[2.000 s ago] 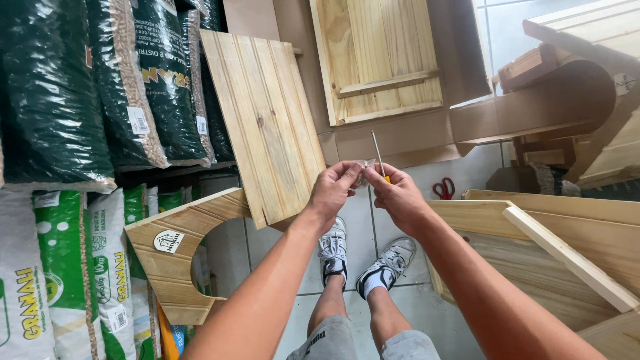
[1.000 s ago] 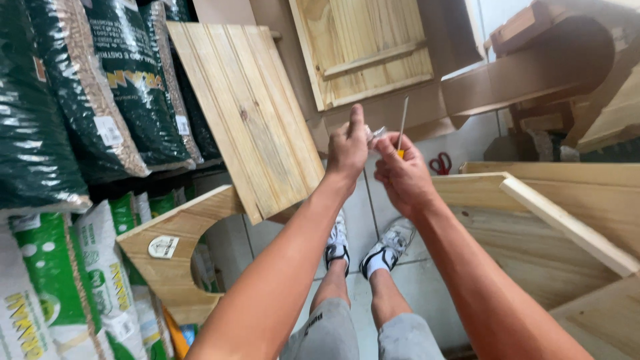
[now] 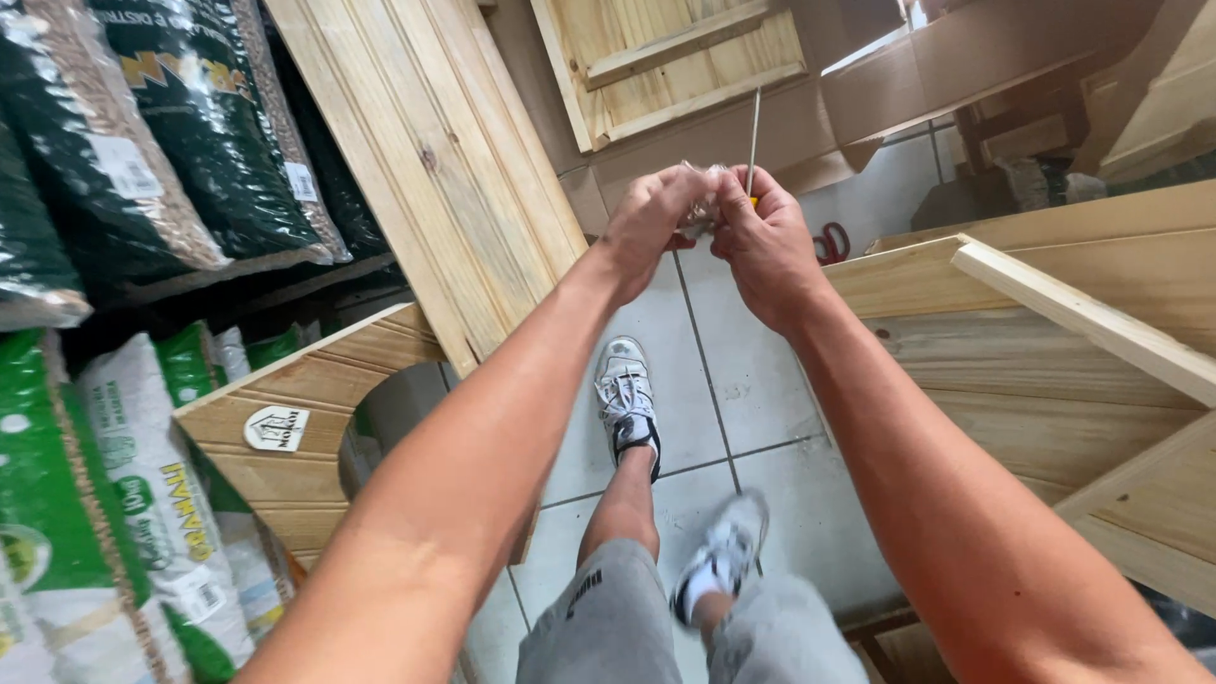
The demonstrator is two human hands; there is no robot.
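Observation:
My left hand [image 3: 651, 223] grips one side of a small clear plastic bag [image 3: 703, 204], whose contents are too small to tell. Touching the bag from the other side is my right hand [image 3: 768, 233], which also holds a screwdriver [image 3: 755, 142] with its thin metal shaft pointing away from me. Only a bit of the yellow handle shows between my fingers. Both hands are close together above the tiled floor. To their left a grooved pine panel [image 3: 437, 152] leans at a slant.
Red-handled scissors [image 3: 832, 243] lie on the floor by a pine panel with a batten [image 3: 1083, 318]. Ahead, a battened wooden panel [image 3: 693, 71] rests on cardboard [image 3: 807, 128]. At left are filled bags [image 3: 190, 123] and a wooden panel with a round cutout [image 3: 285, 475].
My left hand's raised finger has come down onto the plastic bag. One foot has stepped back. The view has shifted closer to the panels.

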